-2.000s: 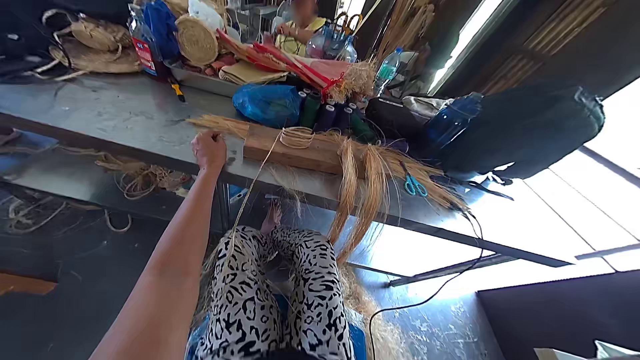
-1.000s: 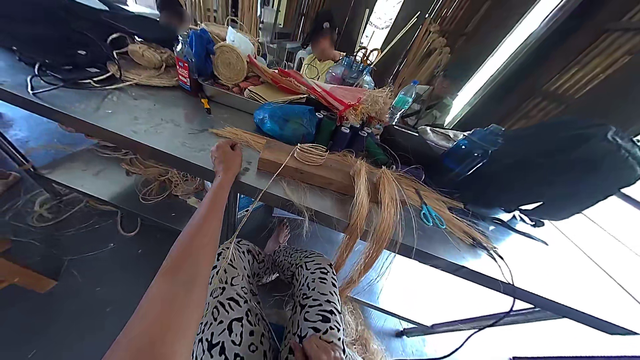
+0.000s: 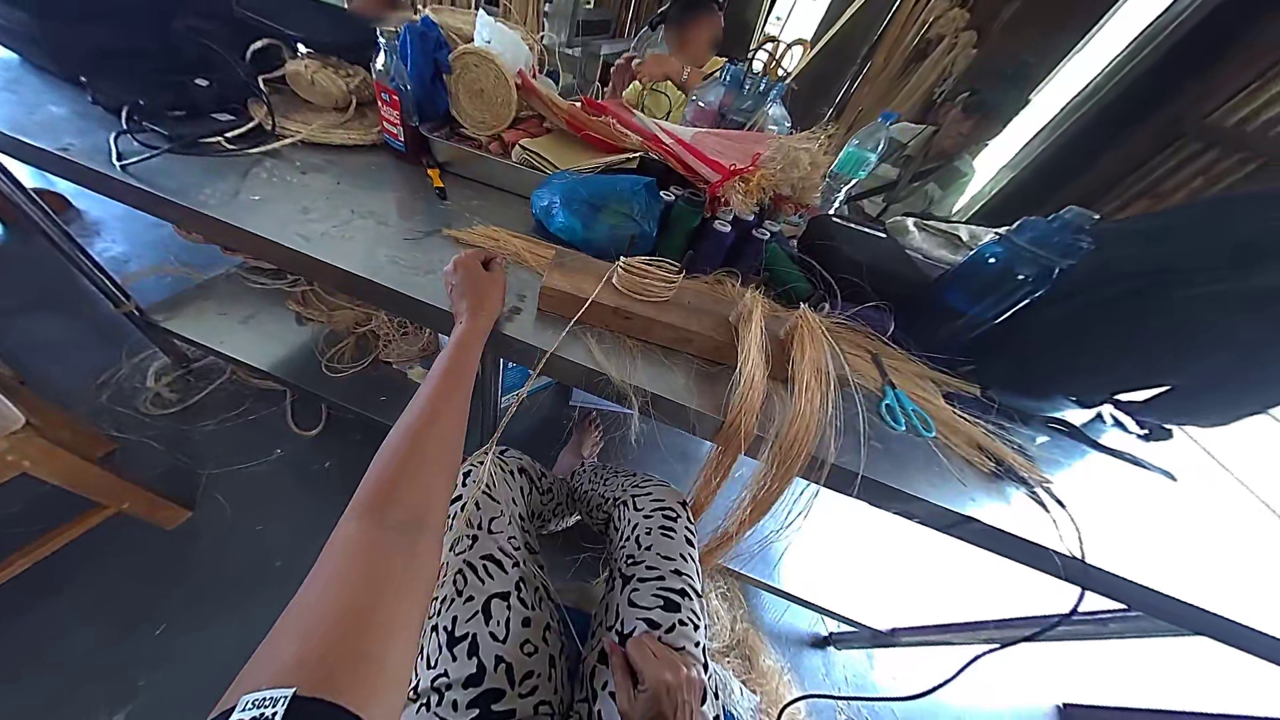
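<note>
My left hand (image 3: pixel 476 290) rests on the metal table's front edge with curled fingers, beside the left end of a wooden block (image 3: pixel 640 315); whether it holds anything is unclear. My right hand (image 3: pixel 655 678) lies on my right thigh, its fingers bent and their grip unclear. A coil of twisted fiber cord (image 3: pixel 648 279) sits on the block, and its strand runs down over the table edge to my left thigh. Two hanks of tan fiber (image 3: pixel 738 400) hang over the edge. More loose fiber (image 3: pixel 900 370) lies on the table under blue-handled scissors (image 3: pixel 907 411).
Behind the block stand thread spools (image 3: pixel 712 243), a blue plastic bag (image 3: pixel 598 212) and a yellow-black cutter (image 3: pixel 435 180). A blue water bottle (image 3: pixel 1015 265) leans by a dark bag. Another person (image 3: pixel 680 60) sits beyond the table. A wooden stool (image 3: pixel 90 470) is at left.
My right hand has come into view on my right thigh, partly visible one second ago. My left hand remains near the table edge. The view has shifted somewhat.
</note>
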